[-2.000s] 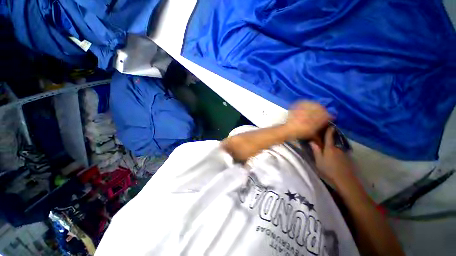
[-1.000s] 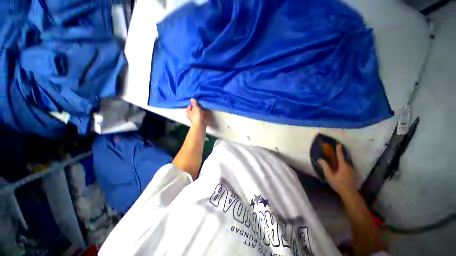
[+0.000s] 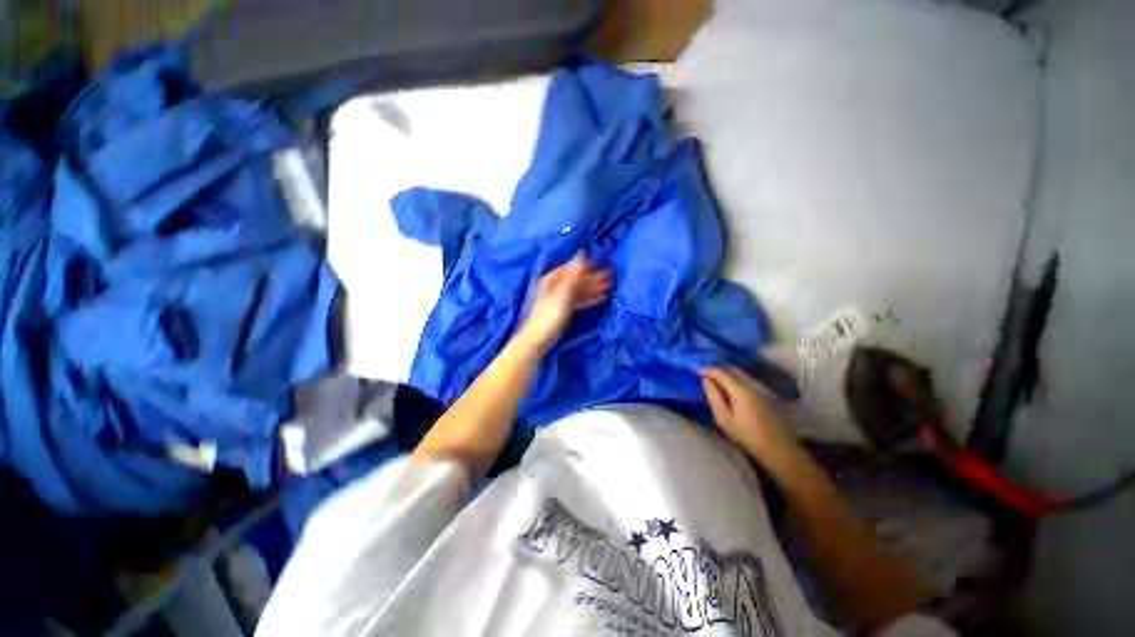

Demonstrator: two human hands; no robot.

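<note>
A blue jacket (image 3: 610, 187) lies bunched on the white padded table (image 3: 859, 162), its near edge against my shirt. One sleeve sticks out to the left. My left hand (image 3: 573, 292) is on the middle of the jacket, slightly blurred, with its fingers apart; whether it pinches cloth cannot be told. My right hand (image 3: 728, 396) is at the jacket's near right edge, its fingertips on the cloth; its grip is unclear. The steam iron (image 3: 886, 396) rests on the table to the right, free of my hands, with its red hose end (image 3: 996, 482) trailing right.
A large crumpled heap of blue jackets (image 3: 162, 286) is at the left, beside the table. A long grey padded bar (image 3: 398, 37) crosses the back. A dark long-bladed tool (image 3: 1014, 361) lies at the right. A printed label (image 3: 831, 334) is right of the jacket.
The jacket was spread wide across the table; now it is gathered close to my body. My right hand has let go of the iron and moved left to the cloth. The view has shifted.
</note>
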